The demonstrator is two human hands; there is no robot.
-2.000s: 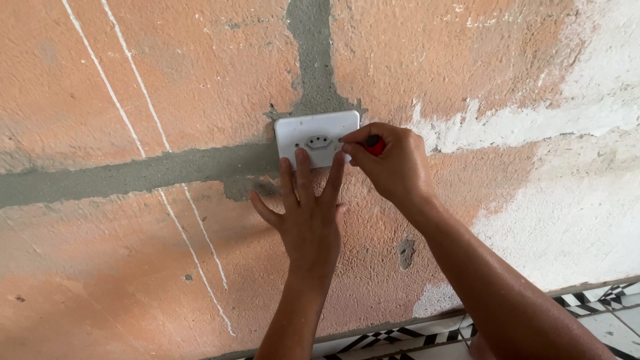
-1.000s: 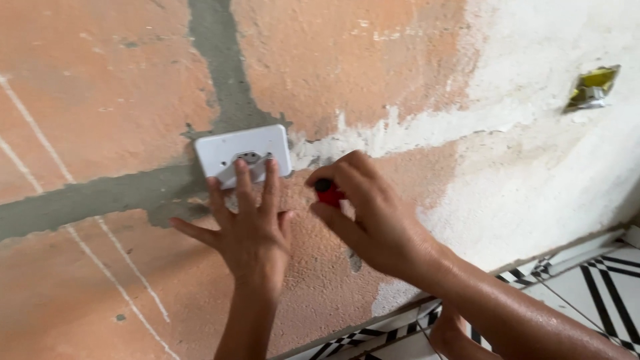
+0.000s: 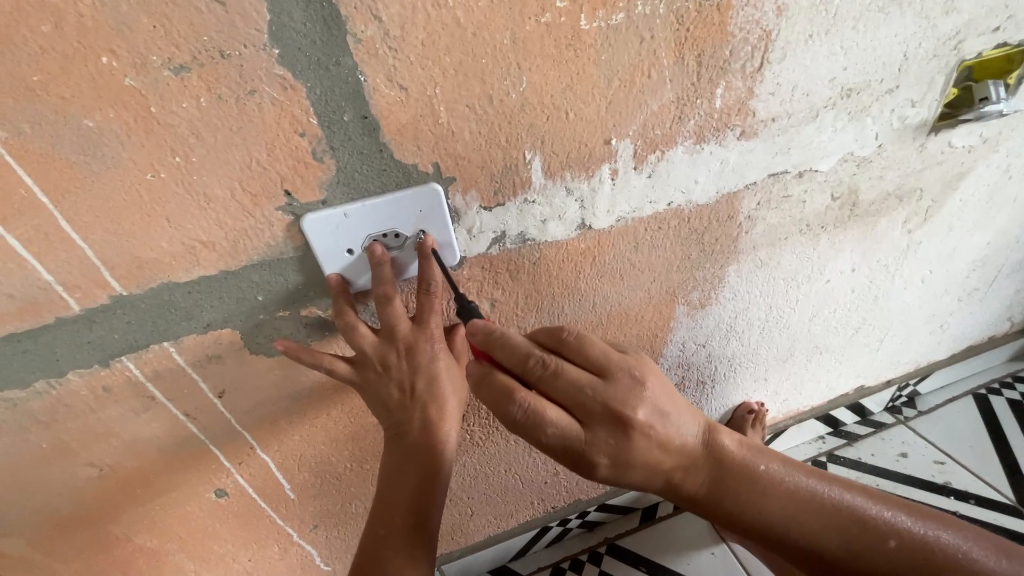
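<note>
A white plastic socket cover plate [image 3: 360, 220] lies against the wall, slightly tilted, with a socket insert [image 3: 386, 238] at its middle and a small hole to the left. At the right hole a screw [image 3: 421, 235] shows beside a fingertip of my left hand [image 3: 408, 360]. That hand presses the plate with its fingers spread. My right hand [image 3: 592, 400] grips a screwdriver [image 3: 452, 282] with a dark shaft and a red and black handle, mostly hidden by the fingers. The screwdriver's tip is just below the screw, close to my left fingers; whether it touches anything is unclear.
Grey mortar strips [image 3: 320, 96] cross the orange rough wall and meet at the plate. A yellow wall box [image 3: 980, 88] with a metallic-looking part is set in the white wall at upper right. Below run patterned tiles [image 3: 928, 456], with a bare foot [image 3: 748, 420] near the wall.
The screwdriver's shaft now points at the plate; a second ago only its handle showed in my right hand, away from the plate. My left hand stays on the plate. The view has shifted right.
</note>
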